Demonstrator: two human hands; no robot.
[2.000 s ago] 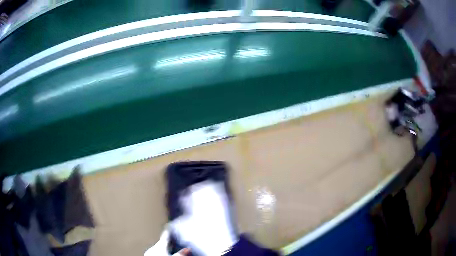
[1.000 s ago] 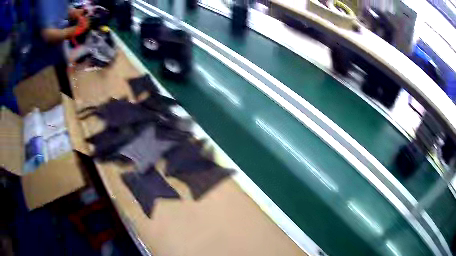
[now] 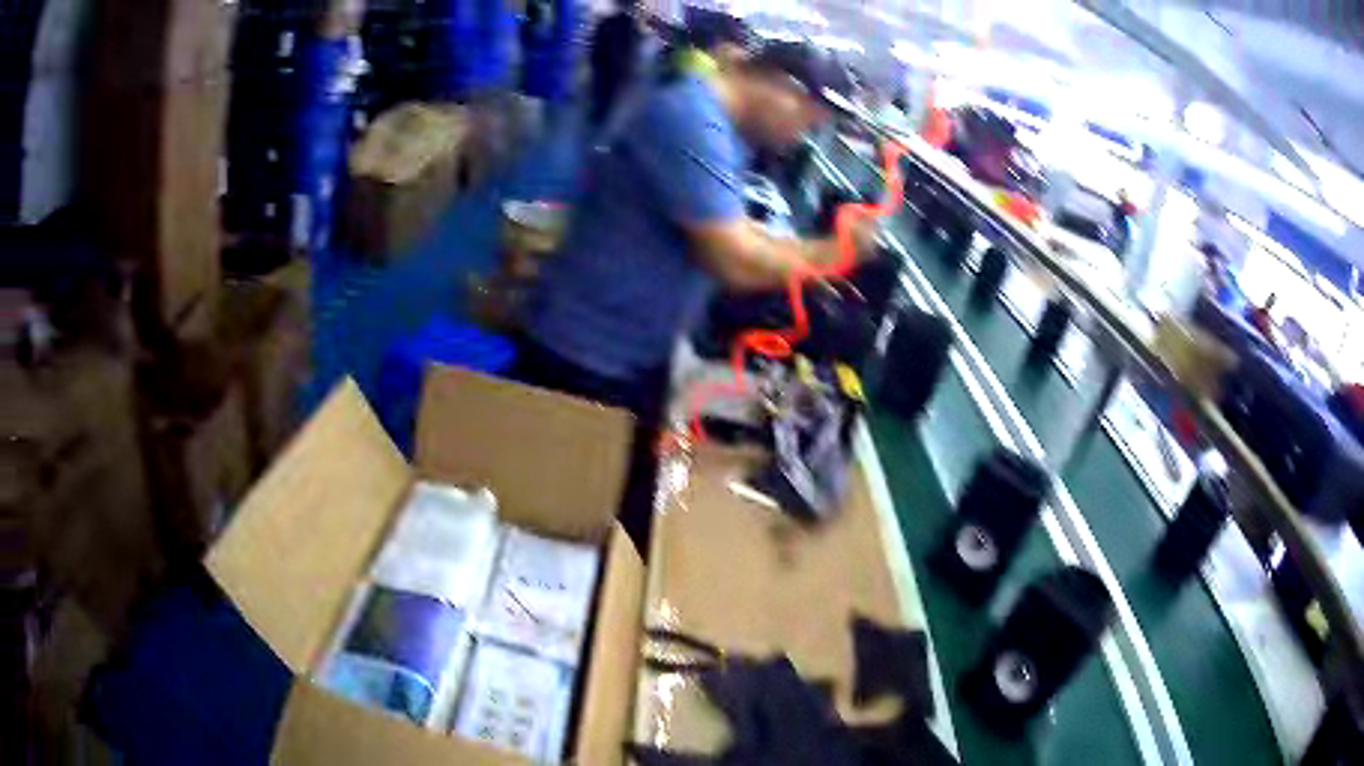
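Neither of my hands is in view. Nearest in front is an open brown carton (image 3: pixel 352 509) at the lower left, with wrapped white and blue printed packs (image 3: pixel 536 591) inside. Dark thin notched grilles (image 3: pixel 778 703) lie in a loose pile on the brown-covered bench (image 3: pixel 733 569), cut off by the bottom edge. Two black speaker cabinets with pale round centres, a nearer one (image 3: pixel 1055 629) and a farther one (image 3: pixel 995 516), sit tilted in the view on the green conveyor belt (image 3: pixel 972 733).
A person in a blue shirt (image 3: pixel 636 225) stands at the far bench end, arms over the work, by a coiled orange hose (image 3: pixel 800 299). A shiny greyish plastic bag (image 3: pixel 812 449) lies on the bench. More dark cabinets (image 3: pixel 913 359) stand farther along the belt. The picture is blurred.
The view has swung left and up, from the grille pile toward the carton and the neighbouring person. The cabinet and the hand seen two seconds ago are out of the picture.
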